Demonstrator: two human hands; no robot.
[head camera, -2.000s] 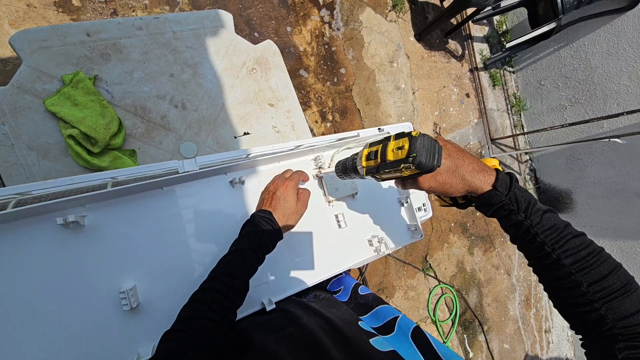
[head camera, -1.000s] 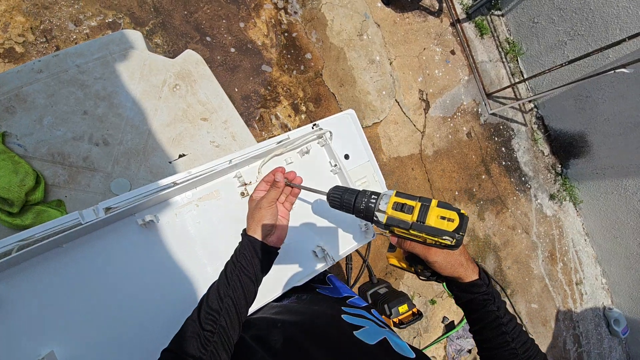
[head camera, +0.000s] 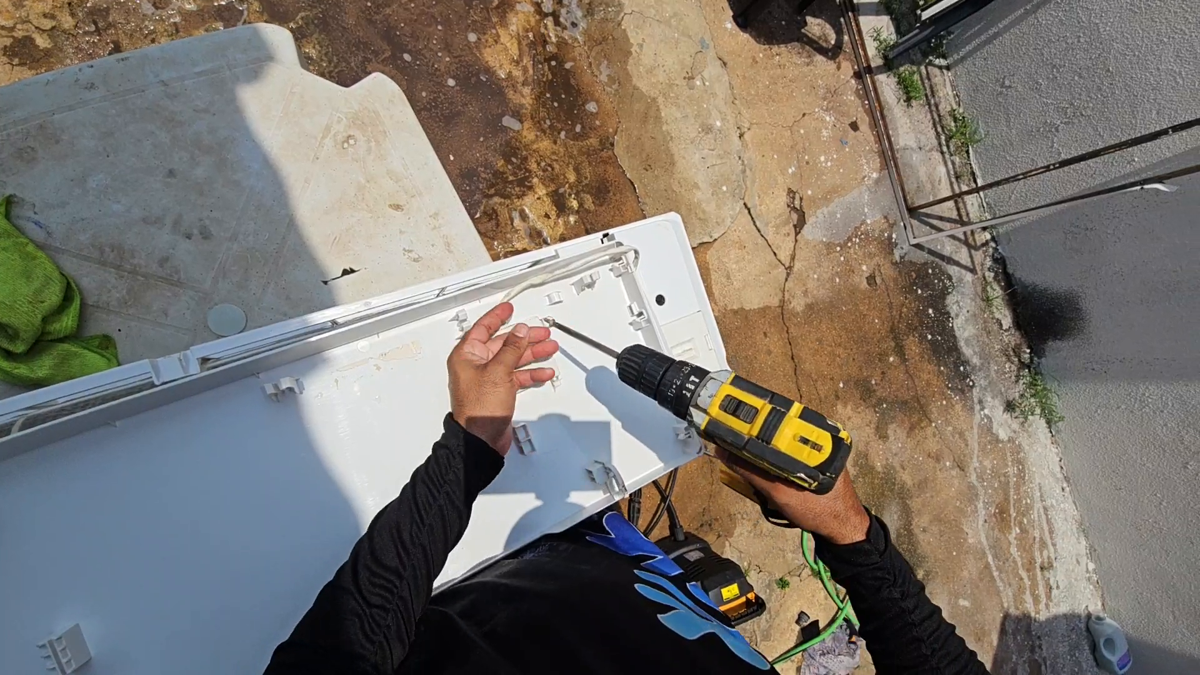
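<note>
My right hand (head camera: 814, 502) grips a yellow and black cordless drill (head camera: 764, 427) by its handle. A long driver bit (head camera: 581, 338) points left from its chuck. My left hand (head camera: 497, 370) is beside the bit's tip, palm partly up, fingers loosely curled. A small screw seems to sit at the tip; whether my fingers touch it I cannot tell. Below both hands lies a long white plastic panel (head camera: 234, 487) with clips on its inner face. A white cable (head camera: 562, 269) runs along its upper edge near the right end.
A worn white plastic table (head camera: 375, 178) stands beyond the panel, with a green cloth (head camera: 37, 300) at left. Black cables and a black battery-powered tool (head camera: 717, 572) are below the panel's right end. A green hose (head camera: 830, 600), a metal frame (head camera: 881, 131) and a plastic bottle (head camera: 1109, 642) are at right.
Two seconds ago the drill was over the panel's right end, near a box-like part there. The drill has since moved back, its long bit now showing beside my left hand. The view has shifted.
</note>
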